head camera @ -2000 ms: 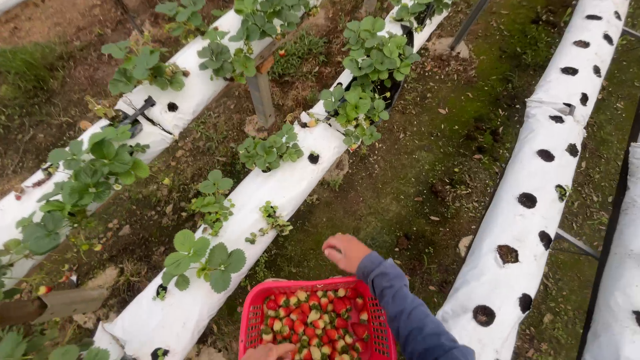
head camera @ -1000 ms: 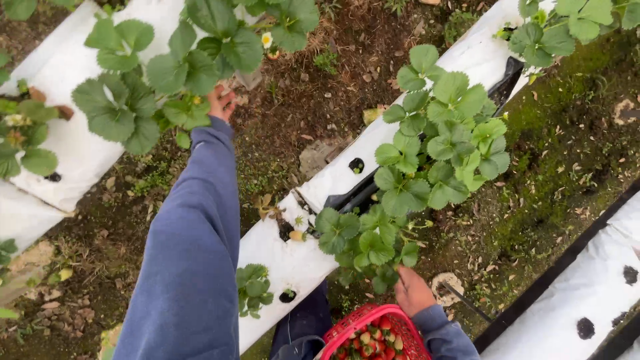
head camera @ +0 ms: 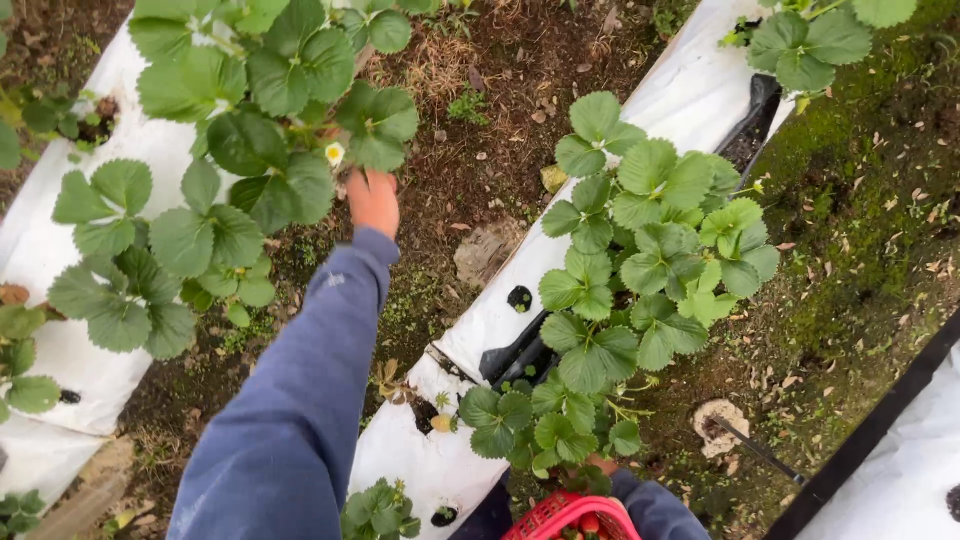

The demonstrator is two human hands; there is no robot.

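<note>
My left hand (head camera: 373, 201), in a blue sleeve, reaches to the right edge of the strawberry plant (head camera: 281, 67) on the left row. Its fingertips are hidden under leaves beside a white flower (head camera: 334, 154), so what they touch cannot be seen. My right hand (head camera: 596, 466) is low in the view, mostly covered by the leaves of the middle row's strawberry plant (head camera: 660, 255); its fingers are hidden. Just below it is a red plastic basket (head camera: 574, 510) holding red strawberries (head camera: 589, 522), cut off by the bottom edge. A pale unripe strawberry (head camera: 442, 423) lies on the white sheeting.
White plastic-covered beds (head camera: 480, 315) with planting holes run diagonally, with soil between them. A stone (head camera: 487, 251) lies between two rows. At the right, a thin rod (head camera: 757, 448) reaches from a round pale base to the black edge (head camera: 862, 435) of another bed.
The view has moved closer over the plants since the first frame. My left hand, at the basket two seconds ago, is now at the left row. My right hand has moved in among the middle row's leaves.
</note>
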